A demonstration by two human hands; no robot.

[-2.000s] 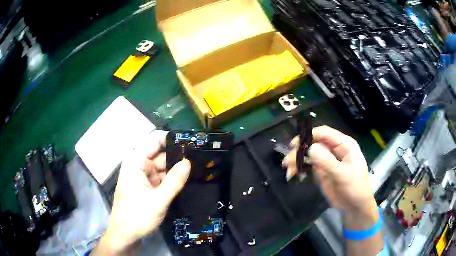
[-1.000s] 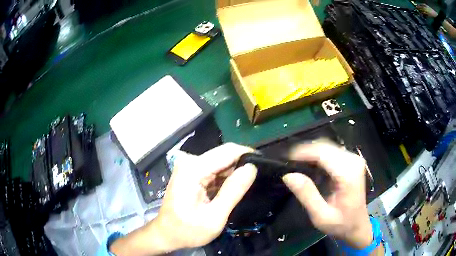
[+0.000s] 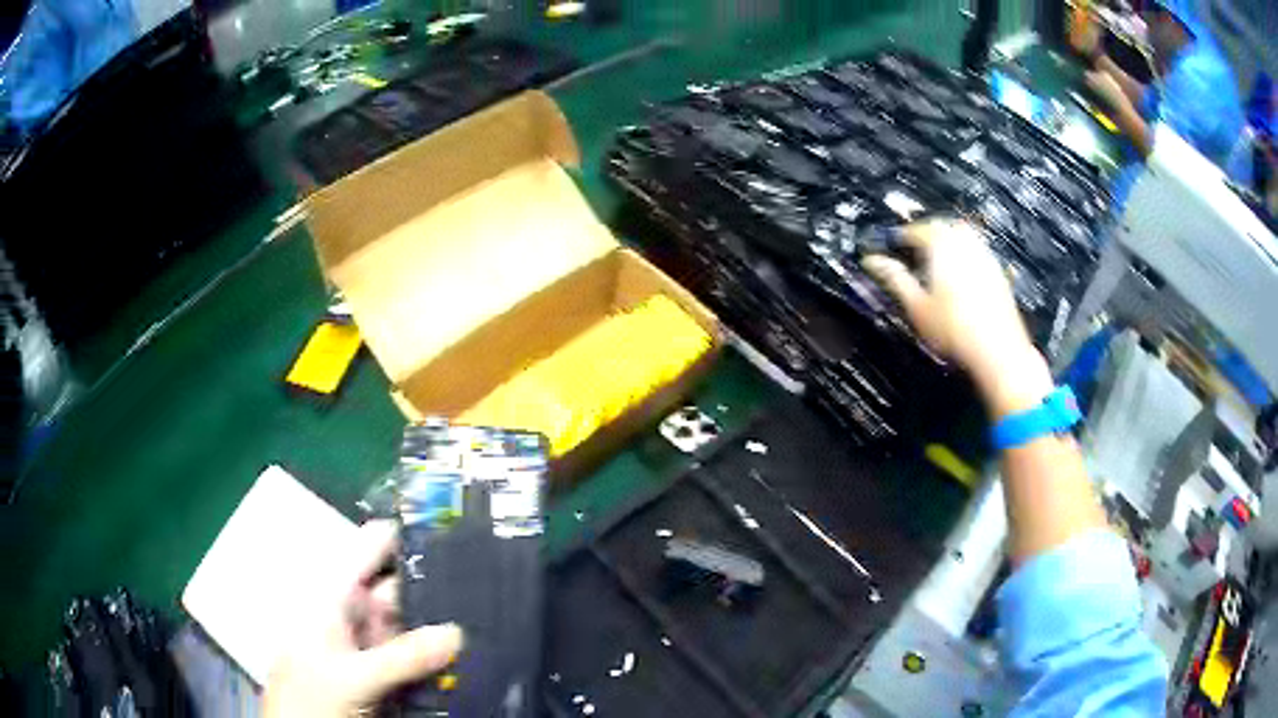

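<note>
My left hand (image 3: 367, 631) holds a black phone body (image 3: 477, 575) upright at the lower left, with blue and silver board parts at its top end. My right hand (image 3: 953, 288) is stretched out over the stacked black blister trays (image 3: 785, 183). Its fingertips are at a small dark piece, blurred; whether they grip it cannot be told. A ridged dark part (image 3: 715, 564) lies in the black parts tray (image 3: 701, 631). A camera lens plate (image 3: 688, 429) lies beside the battery box (image 3: 463, 267), which holds yellow batteries (image 3: 589, 379).
A white pad (image 3: 273, 568) lies at the lower left, near board-fitted phone bodies (image 3: 112, 659). A phone body with a yellow battery (image 3: 325, 356) is left of the box. A machine with fixtures (image 3: 1205, 561) stands right. Another person's blue sleeve (image 3: 1198, 84) shows at the upper right.
My right hand has left the phone body and moved up and right to the blister trays. The phone body is now upright in my left hand. The camera view has shifted.
</note>
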